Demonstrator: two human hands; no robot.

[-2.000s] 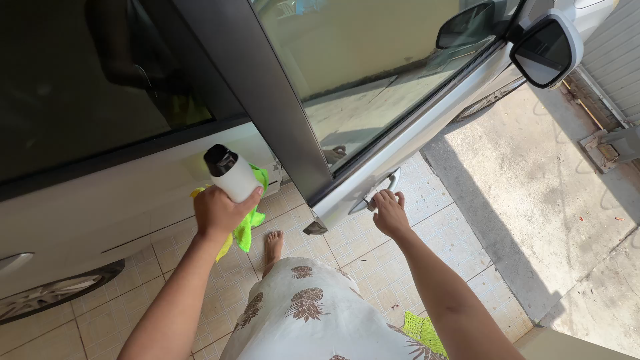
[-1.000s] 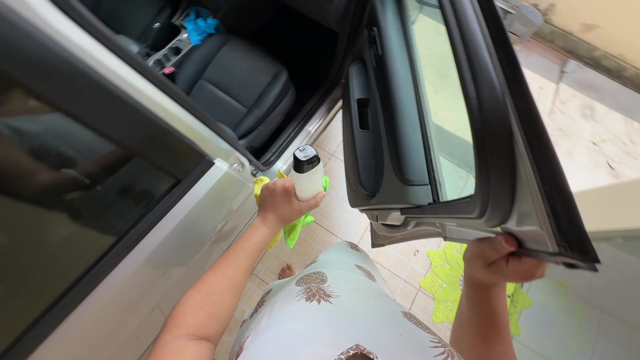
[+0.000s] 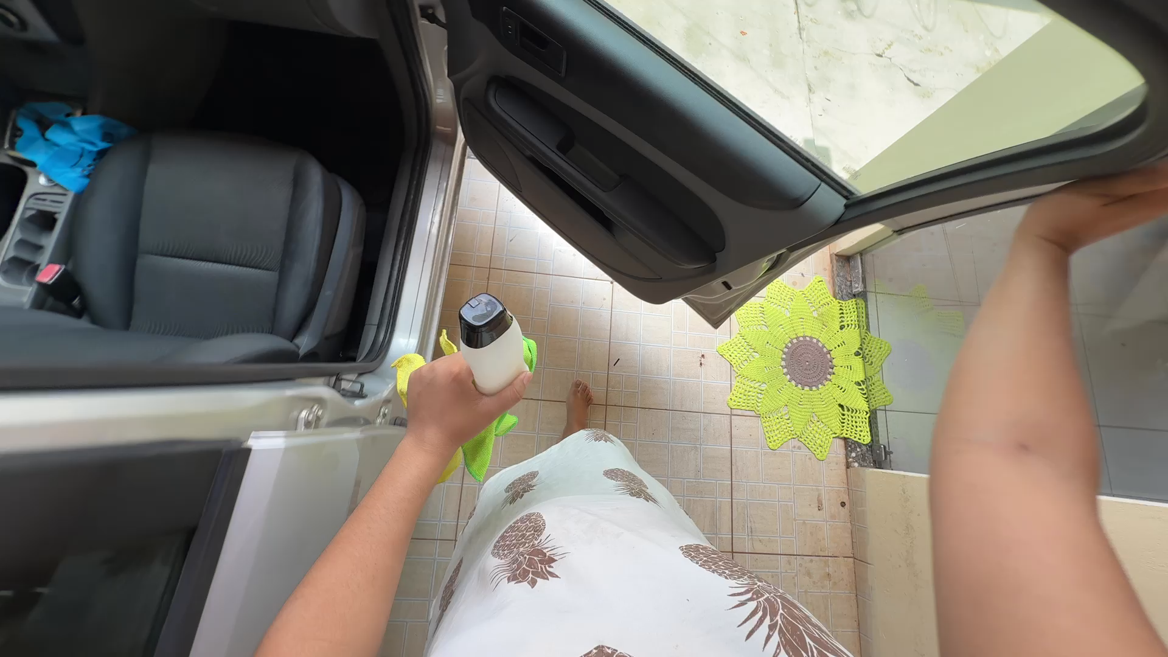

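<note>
My left hand (image 3: pixel 461 399) grips a white bottle with a black cap (image 3: pixel 490 351), cap up. Green cloth (image 3: pixel 485 447) and yellow cloth (image 3: pixel 410 372) hang from the same hand, partly hidden behind it. At the right edge, my right hand (image 3: pixel 1100 208) lies against the frame of the open car door (image 3: pixel 639 146); its fingers run out of view, so their grip cannot be made out. To the left, the doorway shows a black car seat (image 3: pixel 214 246).
Blue cloth (image 3: pixel 68 144) lies on the centre console beside the seat. A yellow-green crocheted mat (image 3: pixel 808 365) is on the tiled floor (image 3: pixel 666 456), right of my bare foot (image 3: pixel 578 406). The door's lower corner juts over the tiles. A low wall (image 3: pixel 903 557) stands at the right.
The front car door, closed two seconds ago with my right hand at its handle, has swung wide open. My right hand is now on the door frame. My left hand still holds the bottle and cloths.
</note>
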